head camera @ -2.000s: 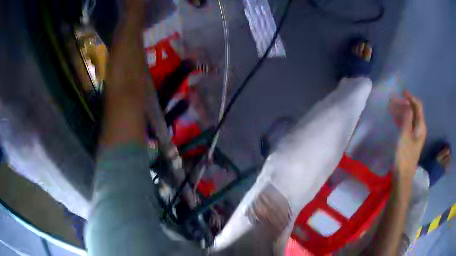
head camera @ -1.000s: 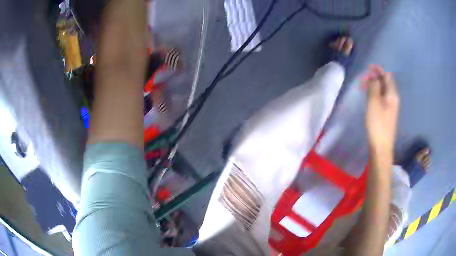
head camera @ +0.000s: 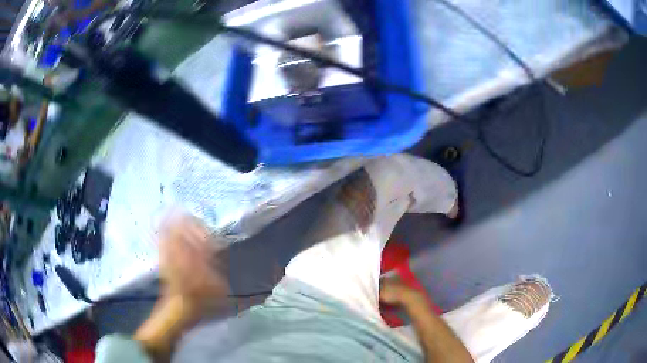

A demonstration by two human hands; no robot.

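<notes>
My left hand (head camera: 186,259) is blurred, over the front edge of the film-covered bench (head camera: 142,191). Its fingers look extended and no object shows in it. My right hand (head camera: 401,294) is low beside my legs, against the red stool (head camera: 399,266); its fingers look curled, but whether they grip the stool is unclear. A thick black electric screwdriver (head camera: 184,117) slants above the bench, in neither hand. A white and dark screw feeder (head camera: 319,103) stands in the blue tray (head camera: 340,152) near the bench edge.
Black round housings (head camera: 85,241) and a flat black square piece (head camera: 97,188) lie on the bench at left. A green conveyor (head camera: 71,156) runs along the left. A black cord (head camera: 454,113) crosses the tray and hangs past the bench edge. Yellow-black tape (head camera: 603,326) marks the floor.
The view has swung from the floor to the bench, tray and screwdriver. My right hand has gone from mid-air down to the stool. My left arm has drawn back to the bench edge.
</notes>
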